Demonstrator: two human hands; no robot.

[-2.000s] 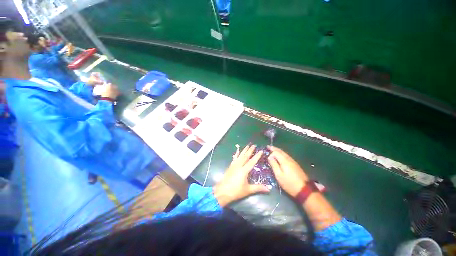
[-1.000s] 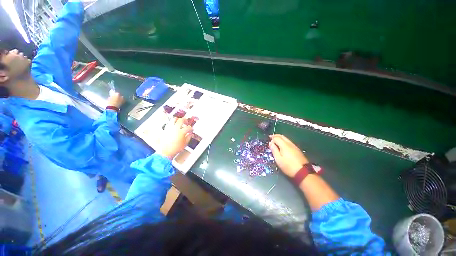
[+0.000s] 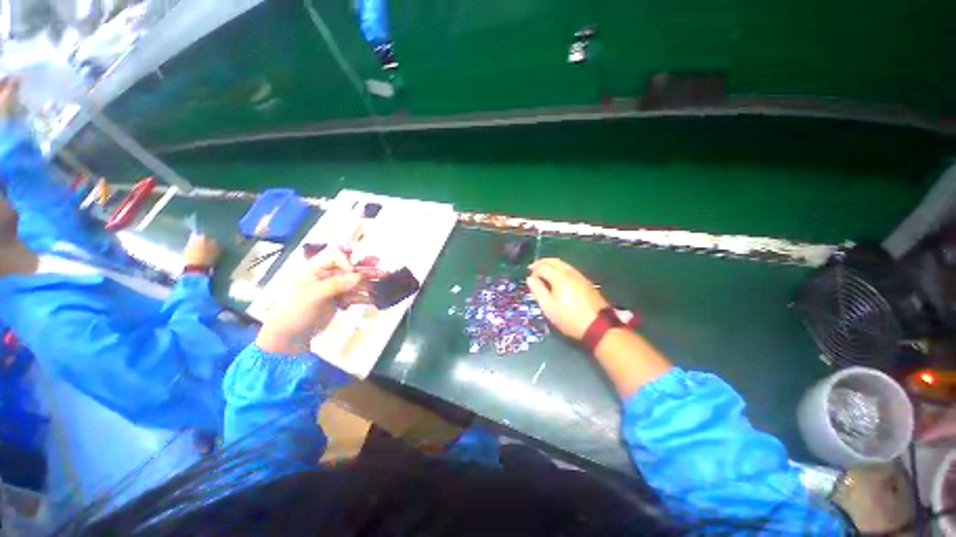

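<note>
My left hand [image 3: 309, 299] is over the white compartment tray [image 3: 425, 222] and holds a dark component with red leads [image 3: 393, 287] at its fingertips, near the tray's right side. My right hand [image 3: 566, 297] rests at the upper right edge of a loose pile of glittering blue-purple bits [image 3: 503, 317] on the dark green bench. Its fingertips are bent down; whether they hold something is not clear. A small dark lump [image 3: 516, 250] lies on the bench just beyond the pile. More dark red parts show in the tray, partly hidden by my left hand.
A black fan grille [image 3: 847, 315] and a white cup of silvery bits [image 3: 856, 414] stand at the right, with an orange light beyond. A blue bin [image 3: 274, 214] lies past the tray. Another person in a blue smock works at the left. Chipped white edging [image 3: 650, 241] borders the conveyor.
My left hand left the pile, reached into the tray and now holds a dark component lifted there. My right hand stays beside the pile. The view has turned, and the other person's raised arm has lowered.
</note>
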